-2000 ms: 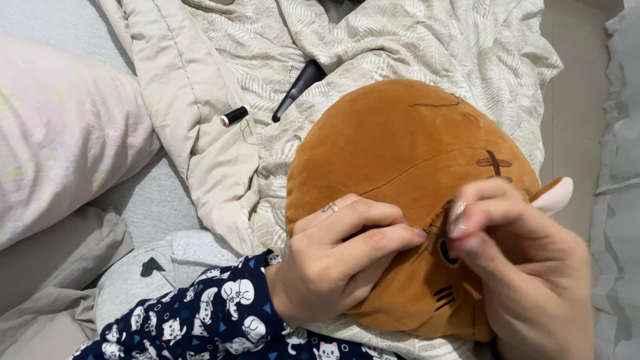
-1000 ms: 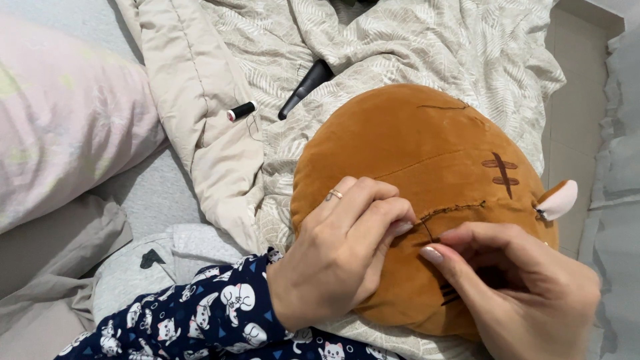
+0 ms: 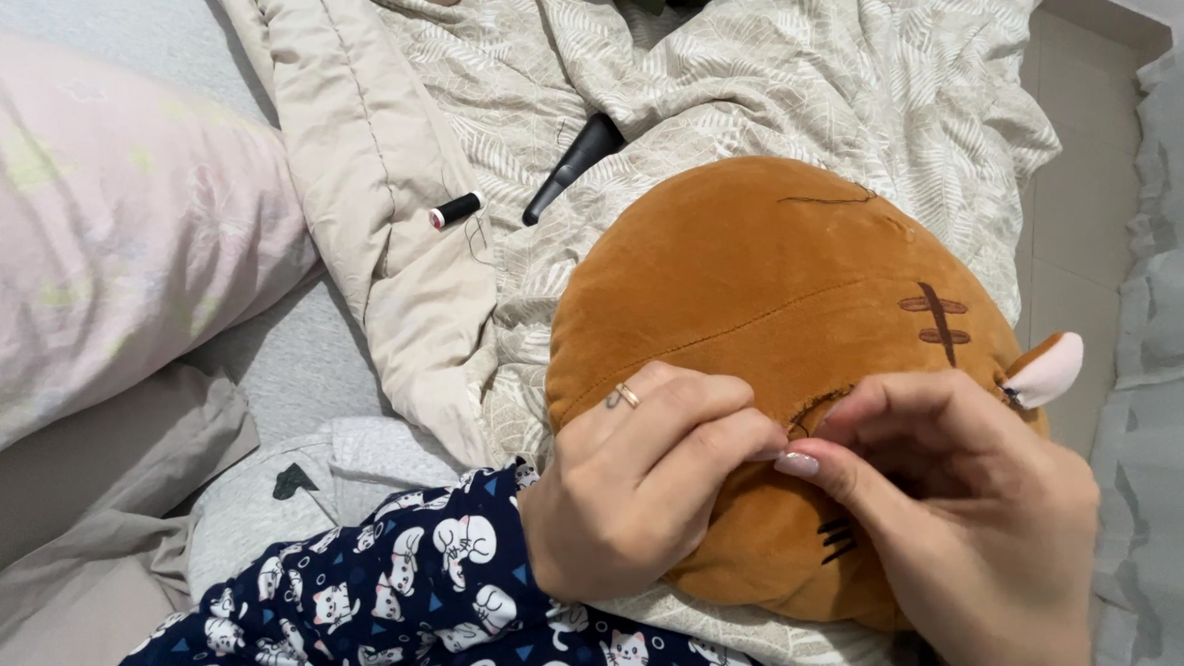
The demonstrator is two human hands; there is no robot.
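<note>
A round brown plush toy (image 3: 721,250) lies on the bedding, with a dark embroidered cross-hatched mark, a small pink-lined ear (image 3: 1050,370) and a stitched seam (image 3: 823,402) in dark thread. My left hand (image 3: 647,472), with a ring on one finger, pinches the plush fabric at the left end of that seam. Just right of it, my right hand (image 3: 953,481) has thumb and forefinger near the seam, their tips close to my left fingertips. Whether a needle or thread is between them cannot be seen. A loose dark thread (image 3: 828,199) lies across the plush's top.
A spool of black thread (image 3: 456,211) and a dark tapered handle-like object (image 3: 573,166) lie on the patterned beige quilt (image 3: 444,83) beyond the plush. A pink pillow (image 3: 139,231) is at the left. Tiled floor (image 3: 1078,222) and a grey curtain (image 3: 1147,277) are at the right.
My right hand, blurred over the seam two seconds ago, was pinching near a dark thread one second ago; its fingertips are now close to my left fingertips. My left hand stays on the plush.
</note>
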